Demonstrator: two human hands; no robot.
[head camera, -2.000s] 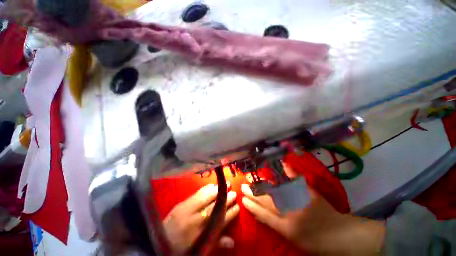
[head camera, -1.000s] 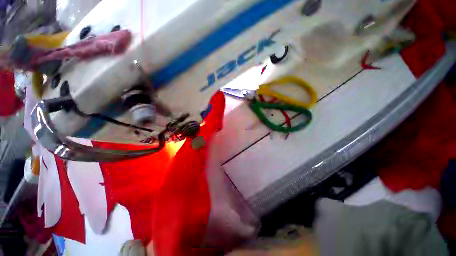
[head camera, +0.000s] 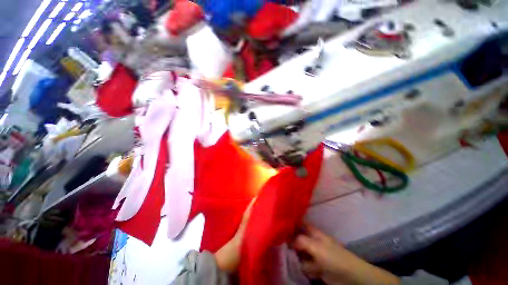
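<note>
A bright red fabric panel (head camera: 276, 217) runs from the stitching point down toward me, its near part folded up. Its pale underside (head camera: 291, 268) shows at the lower right. My left hand (head camera: 233, 249) reaches behind the red fold; only wrist and part of the hand show, the fingers are hidden. My right hand (head camera: 318, 251) has curled fingers at the panel's right edge, blurred. The white sewing machine (head camera: 356, 106) stands above. Scissors with a yellow and a green loop (head camera: 376, 171) lie under its arm, right of the fabric.
Pale cut pieces (head camera: 179, 161) lie over red fabric left of the machine head. A pink rag strip (head camera: 273, 98) is tied to the head. The grey table edge (head camera: 423, 225) curves along the right. Heaped fabric and other machine parts stand behind and at left.
The view has swung left and up, showing more of the room. Both hands, flat on the red fabric two seconds ago, are now at the raised fold nearer me.
</note>
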